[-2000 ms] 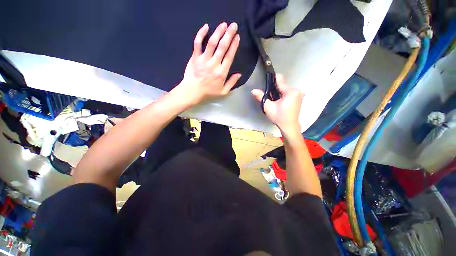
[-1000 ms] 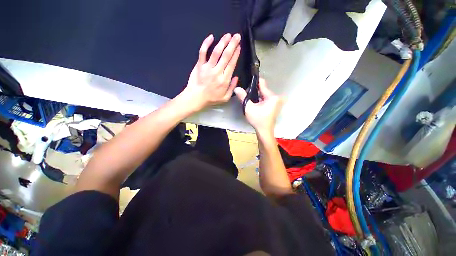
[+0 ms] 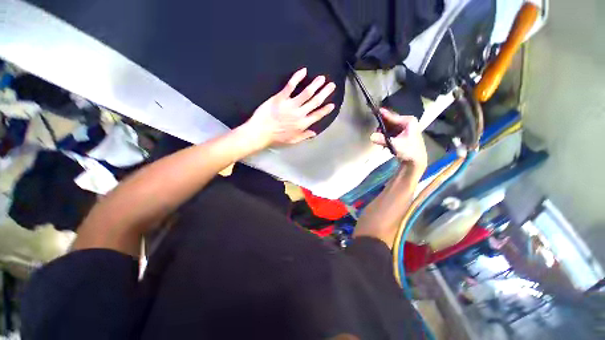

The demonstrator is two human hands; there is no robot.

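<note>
Dark navy fabric (image 3: 219,56) covers much of the white-covered table (image 3: 159,99). My left hand (image 3: 288,113) lies flat on the fabric near its curved edge, palm down with fingers spread, holding nothing. My right hand (image 3: 403,139) holds black fabric shears (image 3: 367,95) by the handles, to the right of that edge. The blades point up and left, and their tips are at the bunched dark cloth (image 3: 375,50). Whether the blades are parted is too small to tell. A dark cut piece (image 3: 403,99) lies just beyond my right hand.
A steam iron with an orange handle (image 3: 507,53) stands at the table's far right. Blue and tan hoses (image 3: 424,198) curve down beside my right forearm. A red thing (image 3: 325,204) is below the table edge. Fabric scraps (image 3: 113,149) are heaped on the floor at left.
The view has turned, bringing the iron into sight. The shears have moved from beside my left fingers out to the right, away from the fabric's curved edge. My left hand stays flat on the fabric.
</note>
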